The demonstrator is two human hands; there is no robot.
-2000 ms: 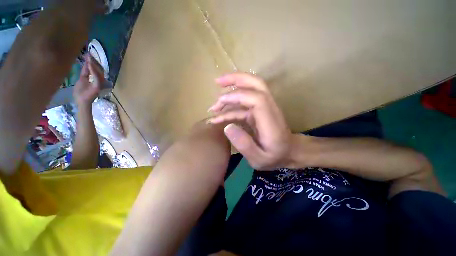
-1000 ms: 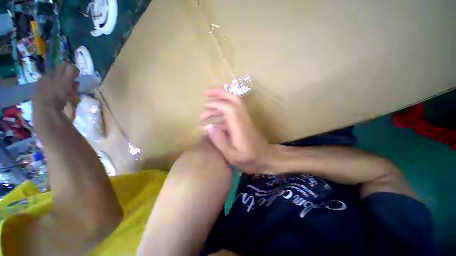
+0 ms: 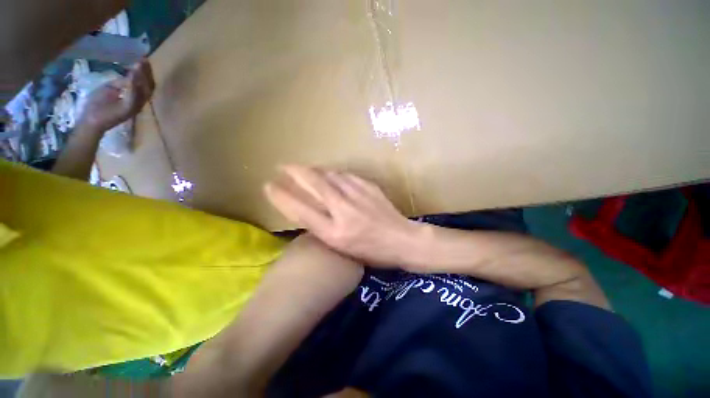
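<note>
My right hand is a little blurred and lies across my bare left arm at the near edge of the cardboard work surface. Its fingers are somewhat apart and point left, and no part shows in it. My left arm comes up from the lower left and ends under my right hand. My left hand cannot be made out. Clear tape with a bright glint runs up the cardboard.
A person in a yellow top sits close at left, with one hand near a grey metal bar and whitish parts. A blurred arm crosses the upper left corner. A red plastic object stands on the green floor at right.
The view has shifted, with less of the green belt showing and more of the red object. My right hand has turned flatter over my left arm. The neighbour's yellow top covers more of the left.
</note>
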